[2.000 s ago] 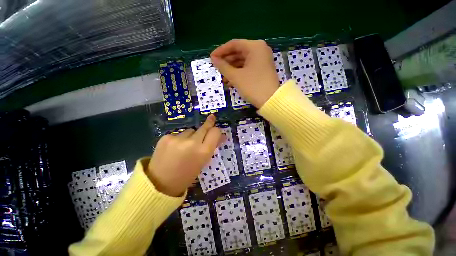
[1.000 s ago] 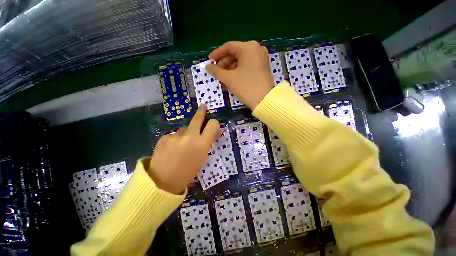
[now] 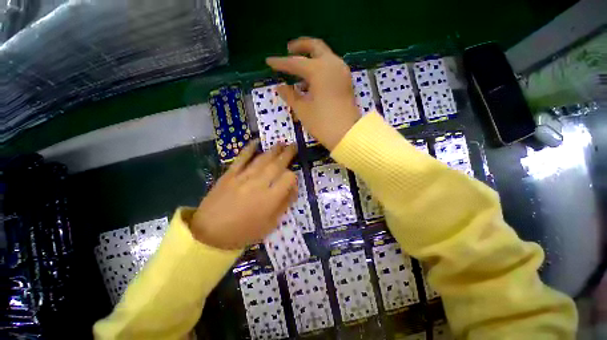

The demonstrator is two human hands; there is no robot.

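A white dotted sheet [image 3: 274, 123] covers the second board of the tray's top row. The bare blue board [image 3: 229, 123] with gold pads lies left of it. My right hand [image 3: 319, 89] is over the top of the covered board, thumb and fingers apart, nothing visible in it. My left hand [image 3: 249, 192] is below, fingers spread and blurred, fingertips near the lower edges of both boards. A tilted loose white sheet [image 3: 287, 244] sticks out from under my left hand, over the second and third rows; whether the hand grips it is hidden.
The clear tray [image 3: 482, 159] holds rows of white-covered boards. More white sheets [image 3: 118, 262] lie at left, partly behind my sleeve. Stacked clear trays [image 3: 113, 60] stand at upper left, a dark shiny heap [image 3: 33, 246] at the left edge. A black phone [image 3: 500, 93] and small white case [image 3: 548, 129] are at right.
My right thumb and fingers have parted above the covered board. My left fingers have spread, its index finger lifting off the covered board towards the left. The loose sheet has shifted slightly down.
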